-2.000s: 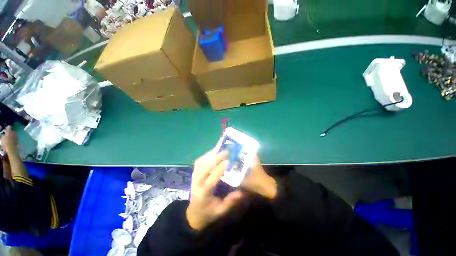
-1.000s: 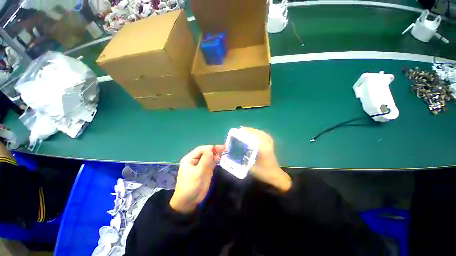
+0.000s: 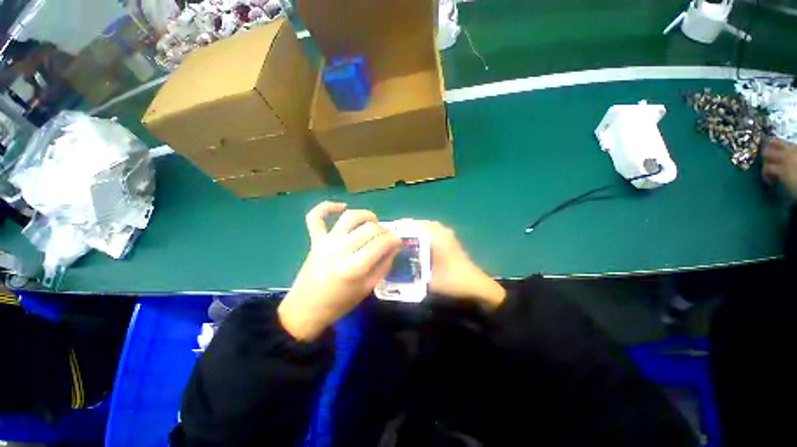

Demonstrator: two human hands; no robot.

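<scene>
A white housing [image 3: 414, 291] is held over the bench's front edge, its open side facing me, glaring at the rim. A dark inside and a bit of red show in its opening. My right hand [image 3: 455, 268] grips the housing from its right side. My left hand [image 3: 339, 266] lies over its upper left part, with fingertips at the opening; whether they pinch the red part is hidden. A blue battery pack [image 3: 348, 84] stands in the open brown carton [image 3: 393, 158] beyond.
Closed cartons [image 3: 229, 98] stand left of the open one, a clear bag of white parts [image 3: 92, 188] farther left. A white camera unit [image 3: 638, 146] with black cable lies right. Metal parts [image 3: 731, 125] and another person's hand [image 3: 780, 164] are far right. A blue bin [image 3: 157, 375] is lower left.
My left hand has moved from pinching the red piece beside the housing to over its opening. The housing is now more upright. Another person's hand has appeared at the far right.
</scene>
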